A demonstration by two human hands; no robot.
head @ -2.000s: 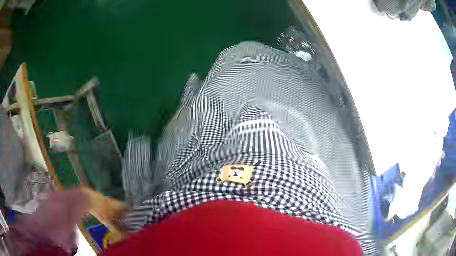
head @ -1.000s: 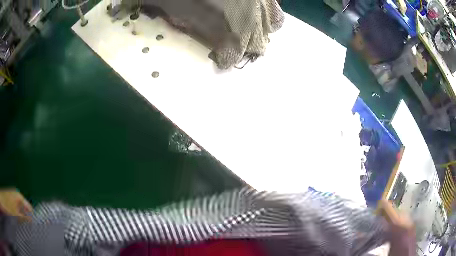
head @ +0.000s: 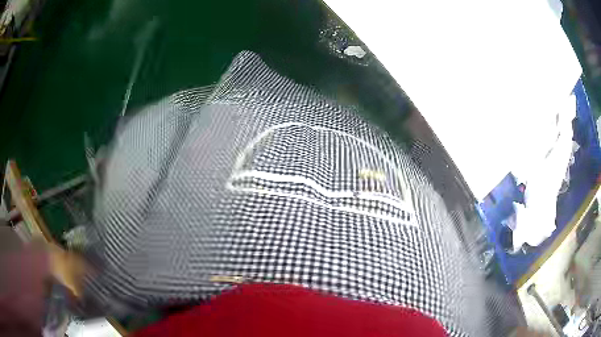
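Observation:
A black-and-white checked apron (head: 283,230) is spread over my lap below a red garment. It has a pocket edged with pale trim and a small yellowish patch. My left hand (head: 66,271) is at the lower left, blurred, closed on the apron's left edge; its fingers are not clear. At the apron's lower right corner, a small skin-coloured patch of my right hand (head: 519,332) shows at the picture's bottom edge. It is almost wholly cut off, so its grip cannot be seen.
A white table (head: 474,79) with a dark curved edge runs down the right, overexposed. A blue tray or cloth (head: 501,197) with white cloth pieces (head: 537,210) lies beyond its near end. A wooden-edged stool or frame (head: 29,207) stands at left on the green floor (head: 72,99).
The view has swung back down from the table to my lap. The apron, earlier bunched and then stretched into a narrow band, is now spread wide with its pocket showing.

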